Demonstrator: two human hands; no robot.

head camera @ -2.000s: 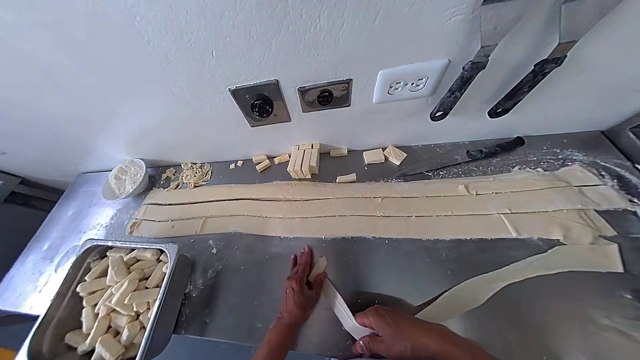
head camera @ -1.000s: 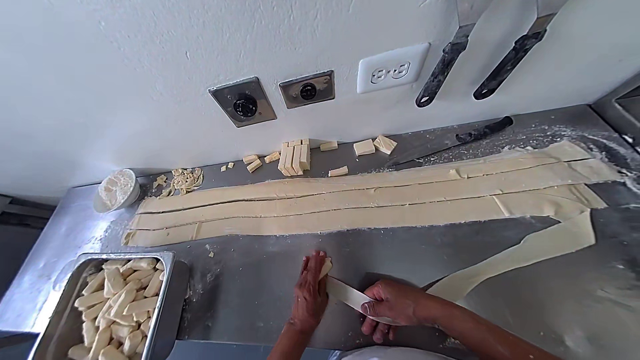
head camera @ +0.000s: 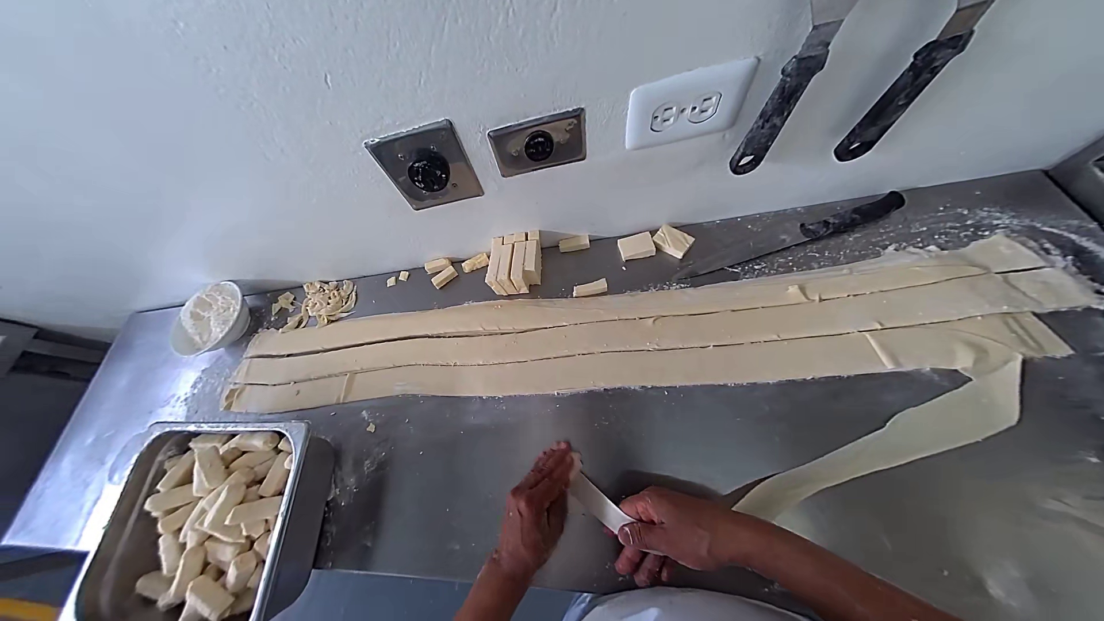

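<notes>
My left hand [head camera: 536,504] is around a small piece at the near end of a dough strip [head camera: 897,440]; the palm hides most of that piece. The strip runs taut to my right hand [head camera: 677,530], which pinches it between thumb and fingers. Beyond the right hand the strip passes under the forearm and curves up to the right end of the rolled dough sheet [head camera: 604,341], cut lengthwise into long bands. At the lower left, a steel pan [head camera: 297,483] holds many dough-wrapped or plain pale sticks [head camera: 211,517]; which, I cannot tell.
Along the wall lie stacked pale sticks [head camera: 513,263], loose blocks [head camera: 636,246], a knife with a black handle [head camera: 854,216], and dough scraps [head camera: 328,302] beside a bowl of flour [head camera: 210,319]. Two black-handled spatulas [head camera: 780,108] hang on the wall near a white outlet [head camera: 690,103].
Both hands stay at the near edge of the table, holding the strip between them. The view has shifted slightly; nothing else has plainly moved.
</notes>
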